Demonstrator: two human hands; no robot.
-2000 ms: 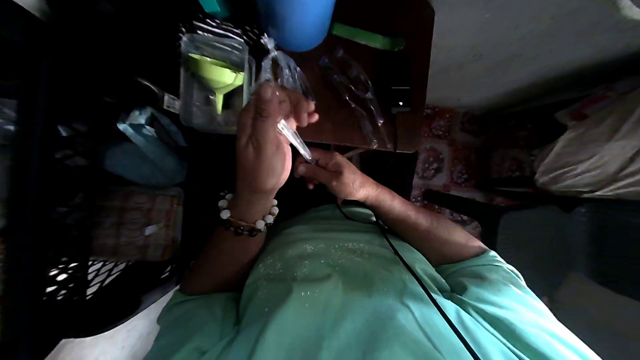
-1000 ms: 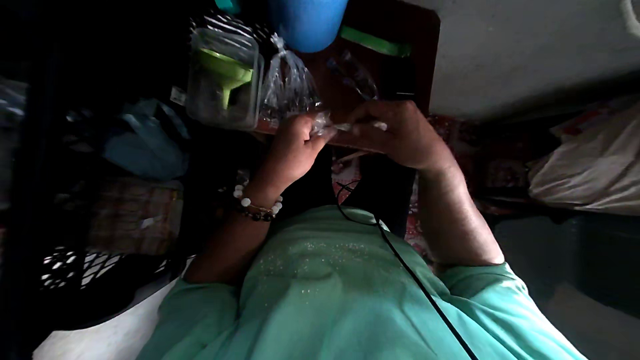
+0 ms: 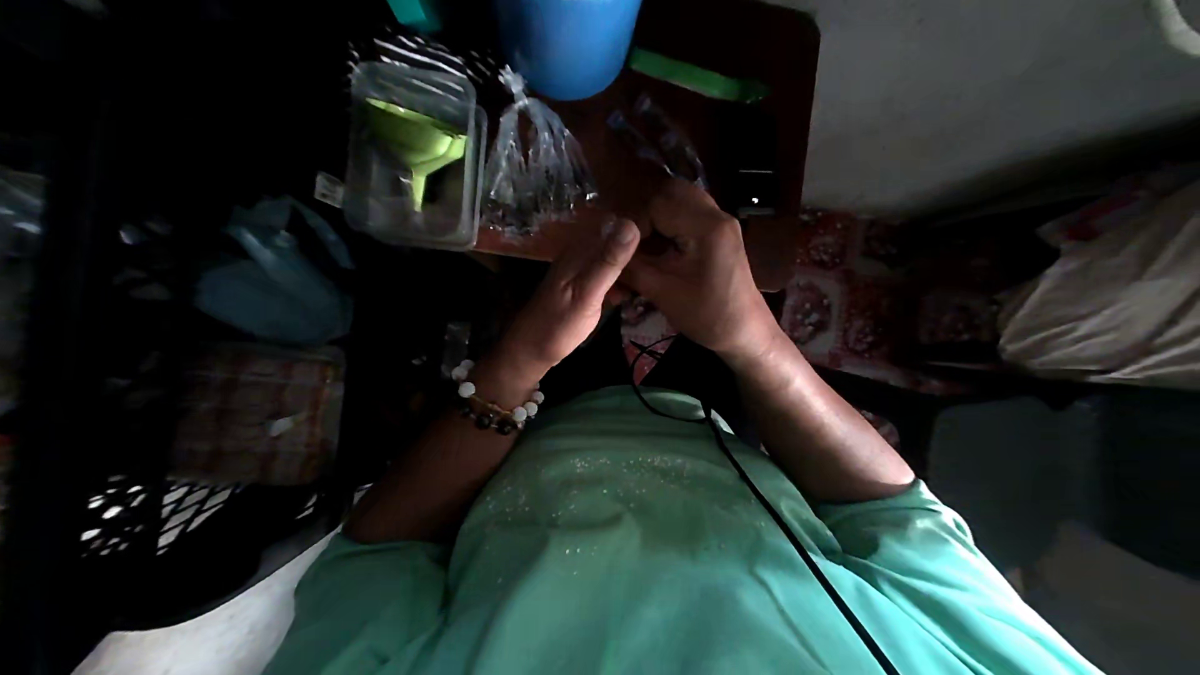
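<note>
My left hand (image 3: 577, 295), with a beaded bracelet (image 3: 497, 408) at the wrist, is near the front edge of a dark red-brown table (image 3: 600, 112). Touching or nearly touching it, my right hand (image 3: 698, 267) has its fingers curled. Whether either hand holds something between the fingers cannot be made out. Just beyond the left hand lies a gathered bundle of clear plastic bags (image 3: 534, 169). A clear plastic container (image 3: 366, 202) with a yellow-green funnel (image 3: 417, 141) in it stands at its left. More clear plastic strips (image 3: 661, 141) lie past the right hand.
A blue bucket (image 3: 567, 47) stands at the table's back, beside a green strip (image 3: 698, 77). A dark device (image 3: 755, 178) lies at the right. A blue plastic bag (image 3: 281, 277) and a black crate (image 3: 159, 516) are at the left. A black cable (image 3: 787, 530) crosses the green shirt.
The right hand has moved closer to the left hand and now sits lower. The clear plastic seen between the fingers one second ago no longer shows.
</note>
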